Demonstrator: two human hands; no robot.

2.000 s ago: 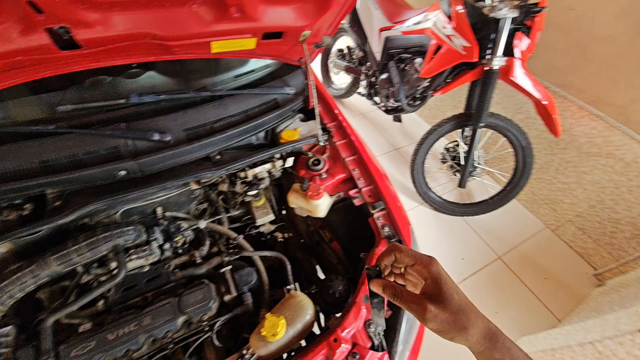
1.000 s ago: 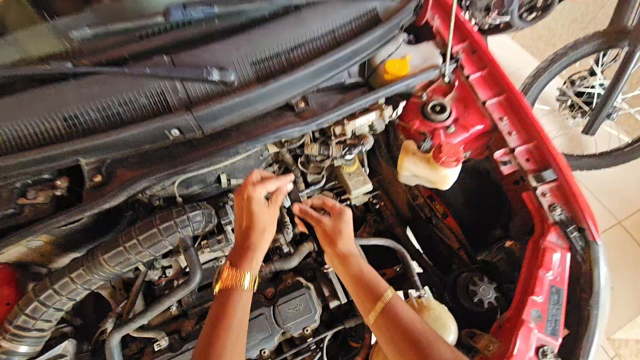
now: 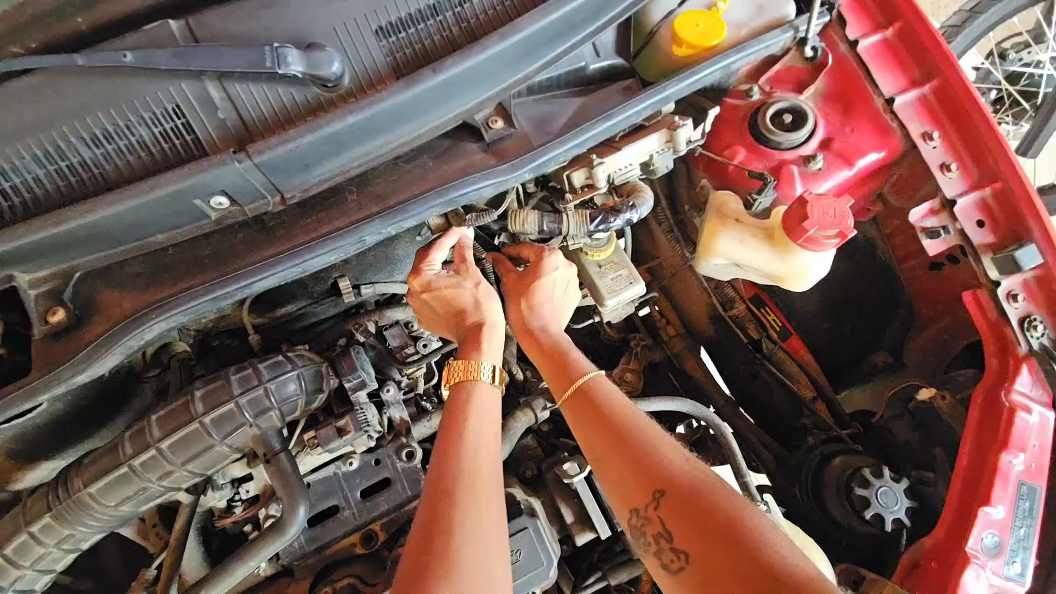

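Both hands reach into the engine bay of a red car, close together below the cowl edge. My left hand (image 3: pixel 455 285), with a gold watch (image 3: pixel 473 375) at its wrist, has thumb and index finger at the end of a thin corrugated wiring conduit (image 3: pixel 481 217). Beside it, my right hand (image 3: pixel 540 285) has its fingers curled near a dark wiring conduit; its fingertips are partly hidden, so its hold cannot be told. Just above the right hand runs a thick corrugated wiring sleeve (image 3: pixel 536 223). A small reservoir with a yellow-rimmed cap (image 3: pixel 612 280) is right of that hand.
A ribbed air intake hose (image 3: pixel 165 454) lies at lower left. At right are a white reservoir with a red cap (image 3: pixel 817 221), the strut mount (image 3: pixel 782 123) and the red fender edge (image 3: pixel 940 107). A wiper arm (image 3: pixel 181 59) crosses the upper left; a motorcycle wheel (image 3: pixel 1019 74) stands outside the car.
Two seconds ago one hand was at the fender edge; now both are deep in the engine bay near the cowl. The view has moved closer to the engine.
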